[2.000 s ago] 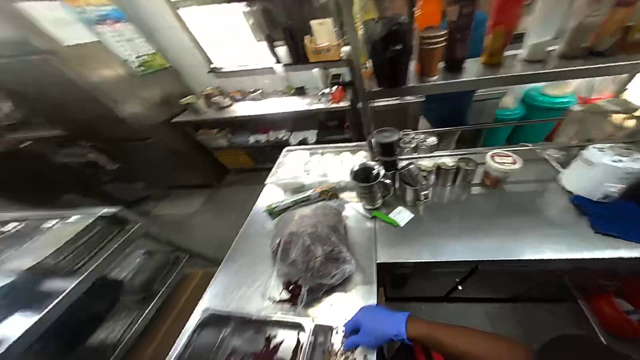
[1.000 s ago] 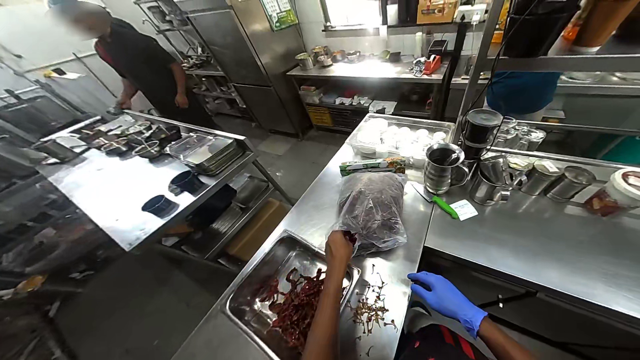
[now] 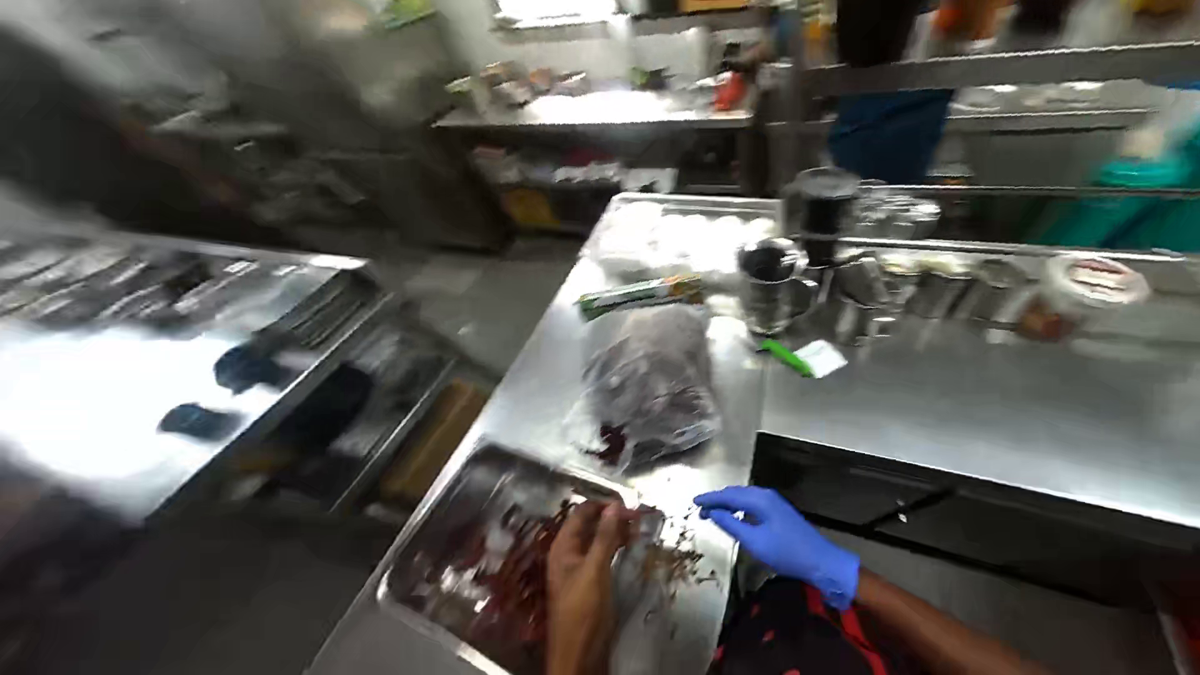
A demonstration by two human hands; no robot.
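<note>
My bare left hand (image 3: 586, 553) is over the right side of a steel tray (image 3: 403, 572) that holds dried red chillies (image 3: 525, 572). Its fingers are curled near some dark red pieces; blur hides whether they grip one. To the right, my right hand (image 3: 764, 534) in a blue glove hovers by the counter edge, thumb and fingertips close together, with nothing plain between them. Small chilli stems (image 3: 680, 562) lie scattered on the steel counter between the hands. Behind the tray rests a clear plastic bag (image 3: 652, 380) of dark red chillies, its mouth toward me.
A green-and-orange box (image 3: 642, 293) lies behind the bag, before a tray of white rounded items (image 3: 689, 234). Steel jugs (image 3: 773, 281), a green-handled tool (image 3: 786, 358) and a lidded jar (image 3: 1092, 291) stand or lie to the right. Another steel table (image 3: 122, 375) is at left.
My left hand has moved from the bag's mouth to the tray. My gloved right hand's fingers, spread a second ago, are now drawn closer together. The view has swung right.
</note>
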